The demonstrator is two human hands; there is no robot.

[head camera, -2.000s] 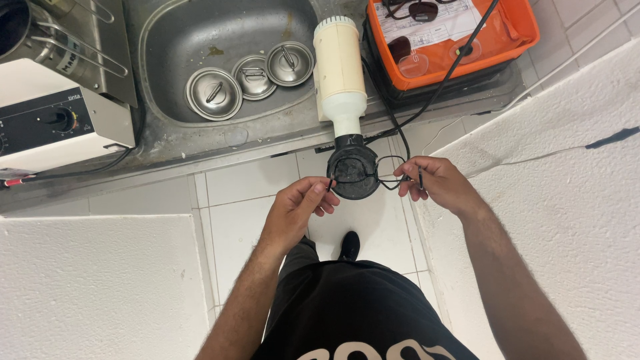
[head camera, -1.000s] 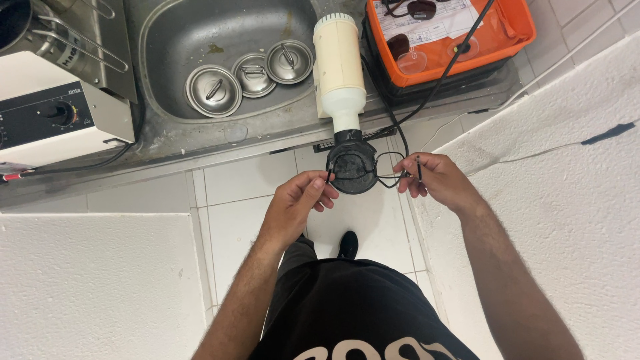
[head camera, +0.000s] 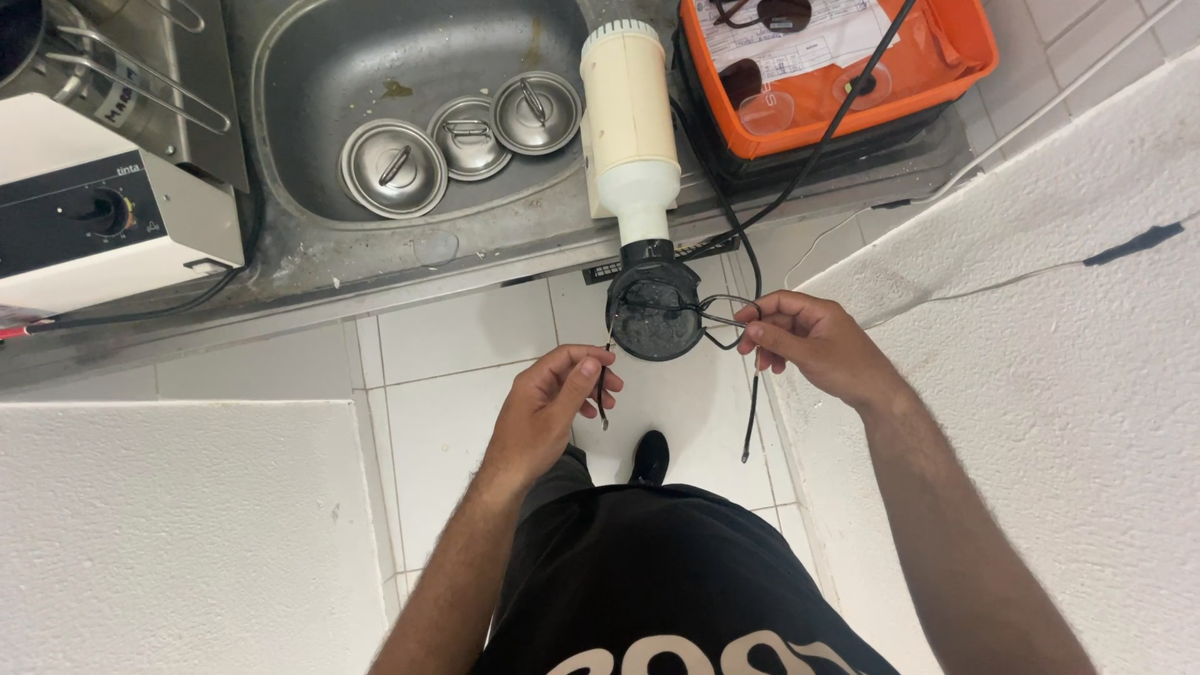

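A cream, motor-like cylinder (head camera: 630, 103) lies over the sink's front rim, with a round black plastic end (head camera: 656, 309) jutting past the counter edge. Thin black wires come out of that round part. Between thumb and fingers, my left hand (head camera: 558, 403) pinches one wire (head camera: 603, 389), whose tip hangs below. At the other side, my right hand (head camera: 811, 347) grips looped wires (head camera: 724, 319), and a wire end (head camera: 750, 427) dangles under its fingers. A thicker black cable (head camera: 806, 178) runs behind, across the orange tray.
Several metal lids (head camera: 394, 169) lie in the steel sink (head camera: 328, 56). An orange tray (head camera: 956, 75) with papers and sunglasses stands at the upper right. A white appliance with a knob (head camera: 202, 220) is on the left. White textured walls (head camera: 187, 525) flank both sides, with tiled floor between.
My left hand has moved slightly down, away from the round black part, and the wire in it shows more. My right hand stays at the loops.
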